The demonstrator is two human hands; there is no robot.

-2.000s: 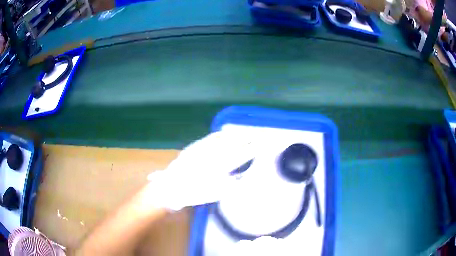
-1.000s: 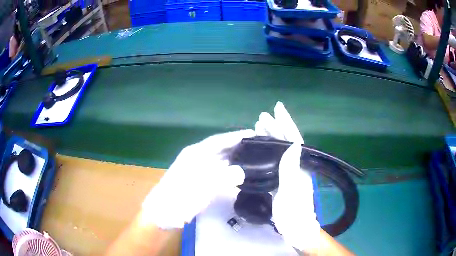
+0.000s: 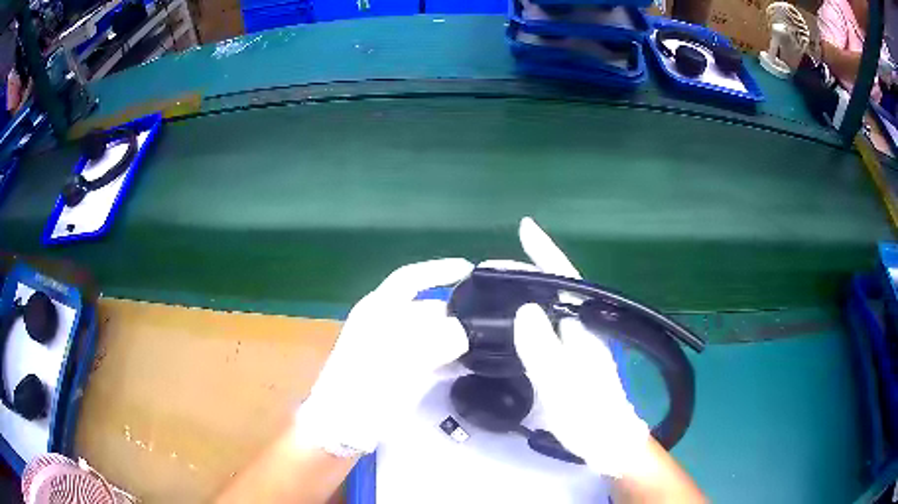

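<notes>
Black headphones (image 3: 679, 379) are held above a blue-rimmed tray with a white liner (image 3: 423, 482). My left hand (image 3: 379, 364), in a white glove, grips the upper ear cup (image 3: 489, 320) from the left. My right hand (image 3: 581, 384), also in a white glove, holds the same cup and the band end from the right, with one finger pointing up. The second ear cup (image 3: 492, 402) hangs below, over the liner. The band curves out to the right of my right hand. A small dark square part (image 3: 454, 428) lies on the liner.
Green conveyor belt (image 3: 394, 167) beyond, carrying a headphone tray (image 3: 103, 187) at left. Another tray (image 3: 67, 394) stands left of the tan board (image 3: 207, 384). Pink fan (image 3: 64, 482) at lower left. Stacked trays (image 3: 576, 49) at the back, tray edges (image 3: 866, 345) at right, a person's arm (image 3: 842, 49) at upper right.
The headphones have come up off the liner into both hands. Over the last second, my right fingers have moved from the cup's side onto its face near the band joint.
</notes>
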